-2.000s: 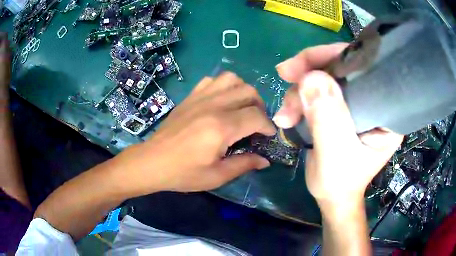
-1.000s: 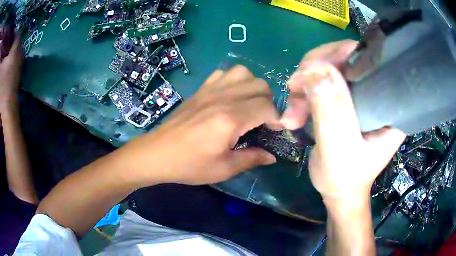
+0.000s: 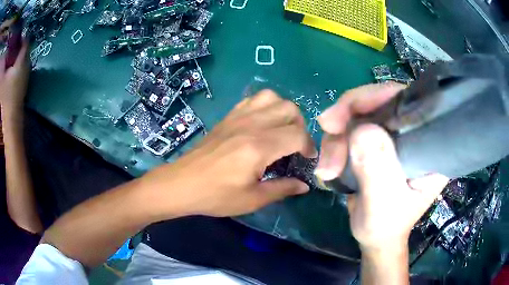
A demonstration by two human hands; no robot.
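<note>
My left hand (image 3: 251, 150) holds a small dark circuit board (image 3: 293, 168) between thumb and fingers, at the mat's near edge. The fingers hide much of the board. My right hand (image 3: 374, 172) is closed around a thick grey power driver (image 3: 455, 122) that lies nearly level. A yellowish tip (image 3: 320, 181) shows below the right fingers, at the board's right end. Whether it touches a screw cannot be seen. Tiny silvery screws (image 3: 313, 108) lie scattered on the mat just beyond my hands.
A heap of boards (image 3: 173, 50) lies at the left, with a pale frame (image 3: 156, 144) on its near end. Another frame (image 3: 264, 55) lies mid-table. A yellow perforated tray (image 3: 340, 19) is at the back. A second heap (image 3: 455, 217) and a cable are at the right. Another person's hand (image 3: 14, 72) is far left.
The driver has tilted and moved lower, and my right hand with it. My left hand still holds the board. The view has shifted slightly, showing more of the yellow tray.
</note>
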